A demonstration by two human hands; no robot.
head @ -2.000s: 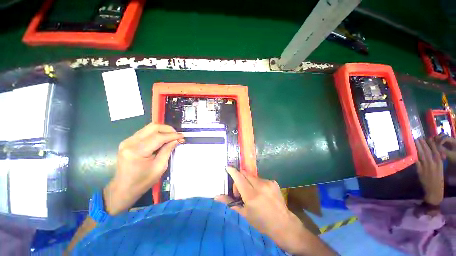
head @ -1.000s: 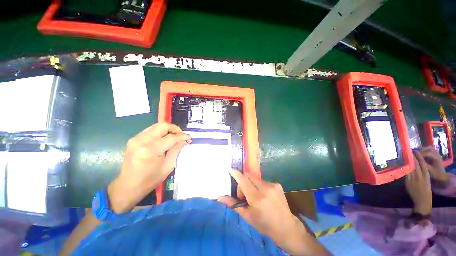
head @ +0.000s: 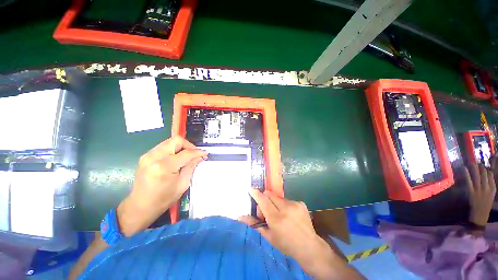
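An open tablet [head: 254, 131] lies in a red holding frame [head: 226, 101] in front of me. Its large white battery [head: 221, 188] fills the lower part, below the board with silver shields [head: 225, 127]. My left hand [head: 166, 169] has thumb and index finger pinched at the battery's upper left corner, beside a dark strip [head: 228, 157]; whether it grips the strip is hard to see. My right hand [head: 286, 221] rests at the battery's lower right edge, thumb and index finger on it. A thin dark tool [head: 259, 224] shows under its fingers, partly hidden.
A white card [head: 141, 104] lies left of the frame. A shiny tray [head: 64, 191] with white rectangles is at far left. Another framed tablet [head: 412, 139] lies right, near a co-worker's hand [head: 480, 191]. A slanted post [head: 355, 41] and chipped rail [head: 218, 74] run behind.
My hands keep nearly the same places on the tablet. The view has shifted slightly. The co-worker's hands at right have moved, and one hand is now raised with fingers spread.
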